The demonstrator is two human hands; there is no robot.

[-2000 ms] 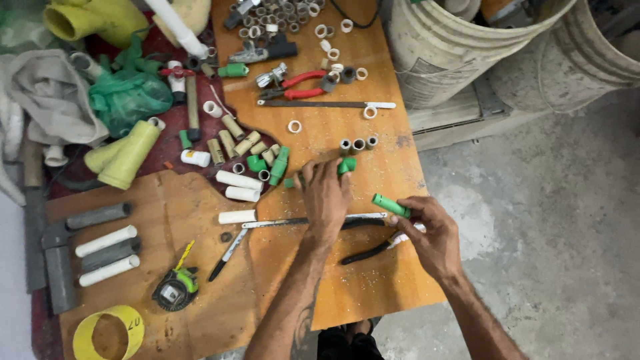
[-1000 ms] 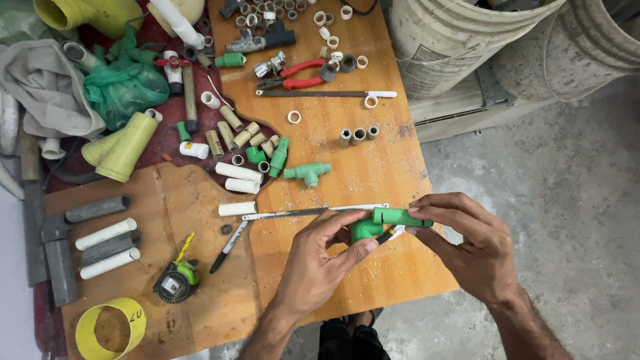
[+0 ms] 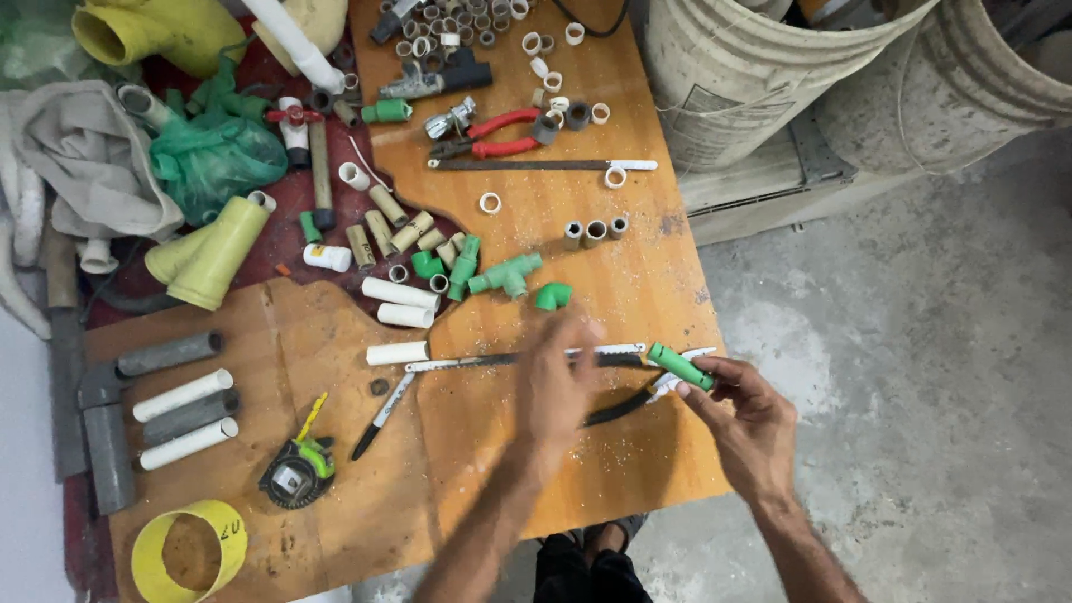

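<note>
My right hand (image 3: 745,419) holds a short green plastic pipe piece (image 3: 680,366) between thumb and fingers, over the board's right edge. My left hand (image 3: 557,377) is blurred above the hacksaw (image 3: 477,361); whether it holds anything cannot be told. Just beyond its fingers a green elbow fitting (image 3: 553,296) lies on the wooden board. Left of that elbow are a green tee fitting (image 3: 507,275) and another green fitting (image 3: 464,268). Black-handled cutters (image 3: 620,409) lie partly under my hands.
Red-handled pliers (image 3: 507,134) and a saw blade (image 3: 536,165) lie farther back. White pipe pieces (image 3: 400,292), a marker (image 3: 383,416), a tape measure (image 3: 297,473) and a yellow ring (image 3: 189,553) are to the left. Large buckets (image 3: 754,84) stand back right.
One second ago both hands were together at the green pipe piece and the elbow. Now they are apart, the elbow lies near the tee, and the pipe piece remains in my right hand.
</note>
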